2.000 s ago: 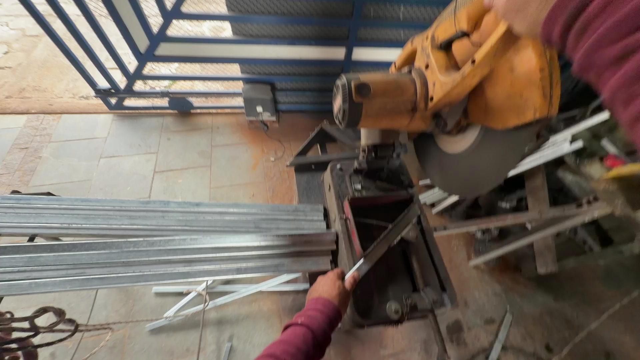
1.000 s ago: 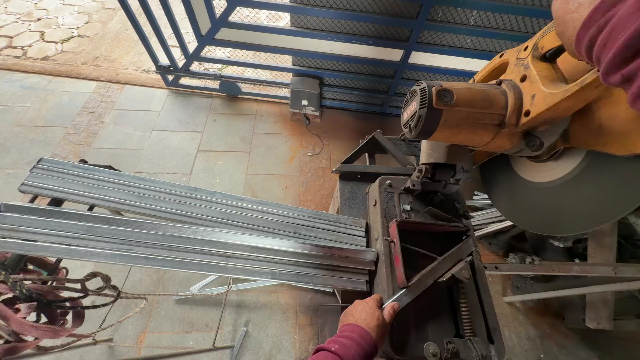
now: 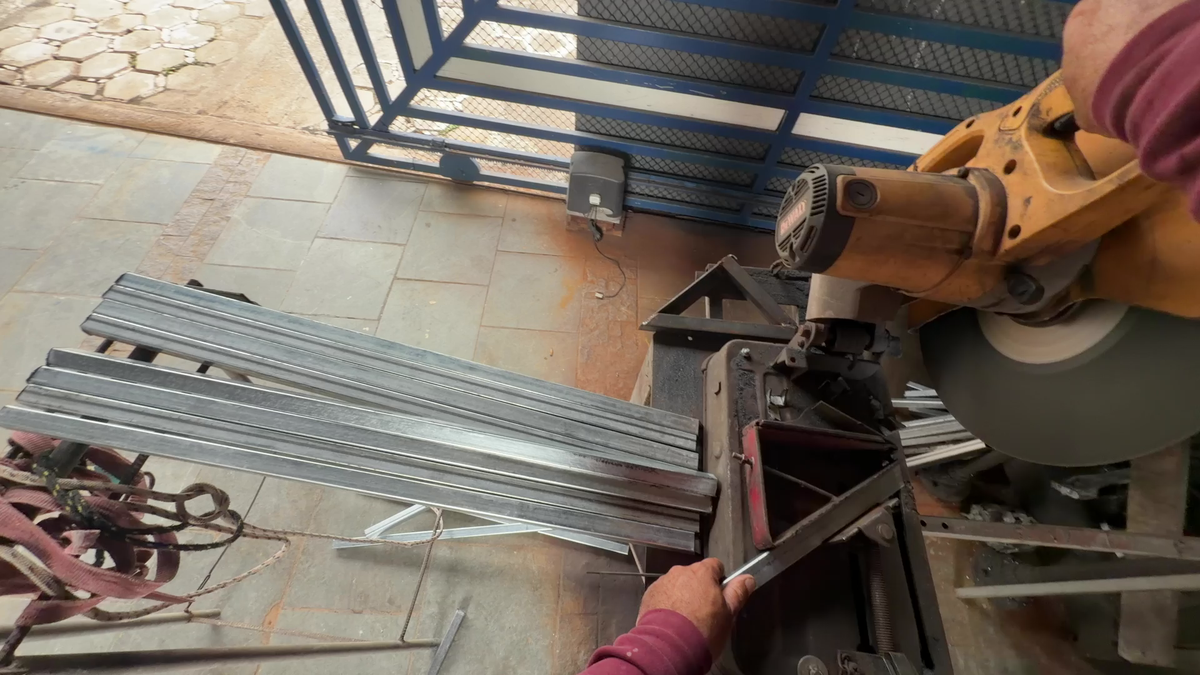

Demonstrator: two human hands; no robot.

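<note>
My left hand grips the near end of a short metal bar, which lies slanted along the fence of the chop saw's base. At the upper right, my right hand is closed on the handle of the yellow chop saw; part of it is cut off by the frame. The saw head is raised, and its abrasive disc hangs right of the base. Left of the base, two groups of galvanized steel tubes lie side by side, their right ends close to it.
A blue metal gate stands behind, with a grey box and its cable at the foot. Straps and ropes are heaped at the lower left. Metal offcuts lie under the disc. Thin metal strips lie on the tiled floor.
The saw head stands higher relative to its base than two seconds ago. My left hand stays at the near end of the bar. The view has shifted.
</note>
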